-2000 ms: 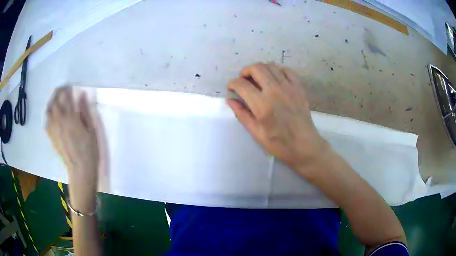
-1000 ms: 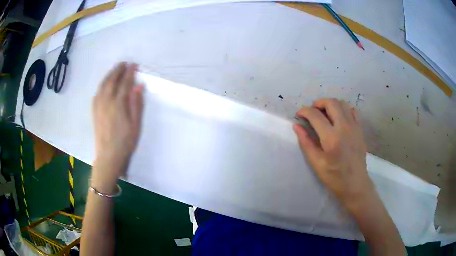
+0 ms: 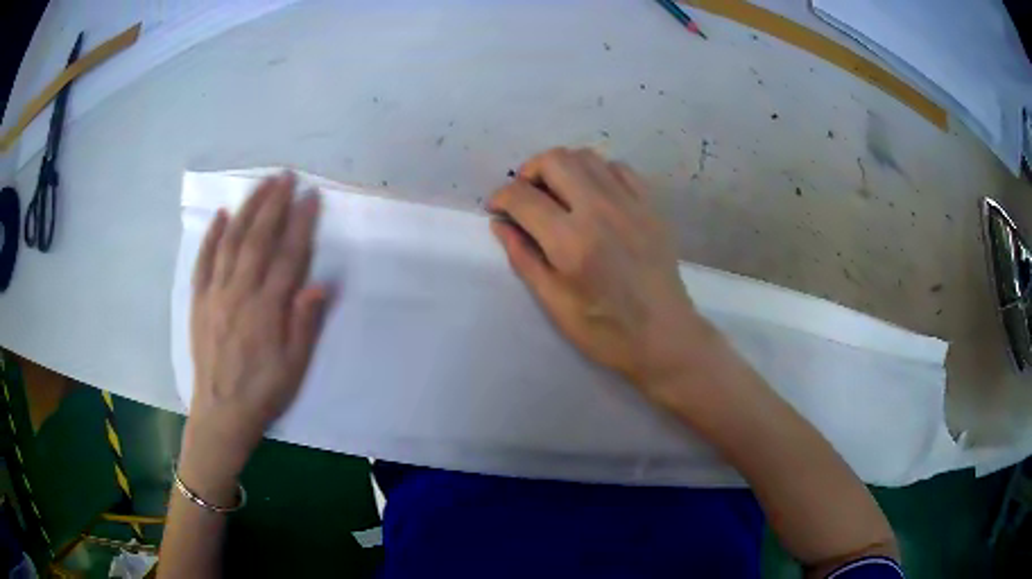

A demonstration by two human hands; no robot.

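The white garment panel point(image 3: 453, 339) lies lengthwise along the table's near edge, with a folded band point(image 3: 407, 222) along its far long edge. My left hand point(image 3: 255, 300) lies flat on the panel's left part, fingers apart and slightly blurred, fingertips on the band. My right hand point(image 3: 594, 260) is at the band near the middle, fingers curled, with thumb and index fingertips together at the fold's edge. A small dark bit shows between these fingertips; I cannot tell what it is. The panel's right end has a curved cut-out.
The shiny iron point(image 3: 1007, 266) is at the far right edge. Black shears point(image 3: 48, 181) lie at left under a tan strip point(image 3: 85, 77), beside a partly cut-off black tape roll point(image 3: 8, 235). A pencil point(image 3: 682, 17), a tan band point(image 3: 832, 59) and white sheets point(image 3: 934, 57) are at the far side.
My left hand has moved from the panel's left end inward onto the panel, uncovering the left corner. My right hand stays at the fold. The camera view has shifted.
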